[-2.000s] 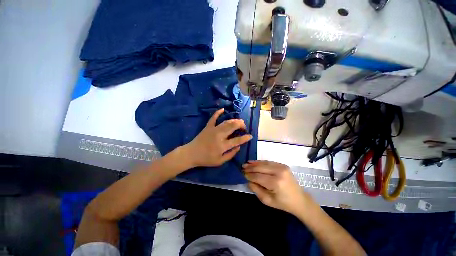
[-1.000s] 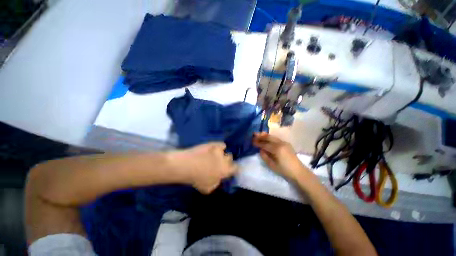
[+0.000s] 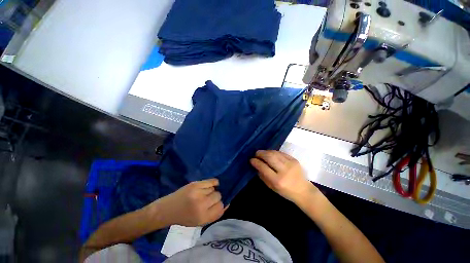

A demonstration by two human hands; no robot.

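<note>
A navy garment piece (image 3: 227, 123) stretches from the presser foot (image 3: 312, 92) of the white sewing machine (image 3: 402, 41) over the table's front edge. My left hand (image 3: 198, 203) is closed on its lower part, in front of the table edge. My right hand (image 3: 281, 174) pinches its right edge with thumb and fingers, between the needle area and the table's front edge. The piece is pulled taut and narrows to a point at the foot. Whether the needle is in the cloth cannot be told.
A stack of navy panels (image 3: 221, 28) lies left of the machine. Black cords (image 3: 404, 128) and red and yellow scissor handles (image 3: 415, 180) lie to the right. A blue crate (image 3: 98, 180) with navy cloth is at lower left. The ruler-marked table edge (image 3: 355, 174) runs across the front.
The piece is drawn out taut toward me, where it lay bunched near the needle. My left hand has moved down past the table edge, and my right hand is further from the foot. The view has shifted.
</note>
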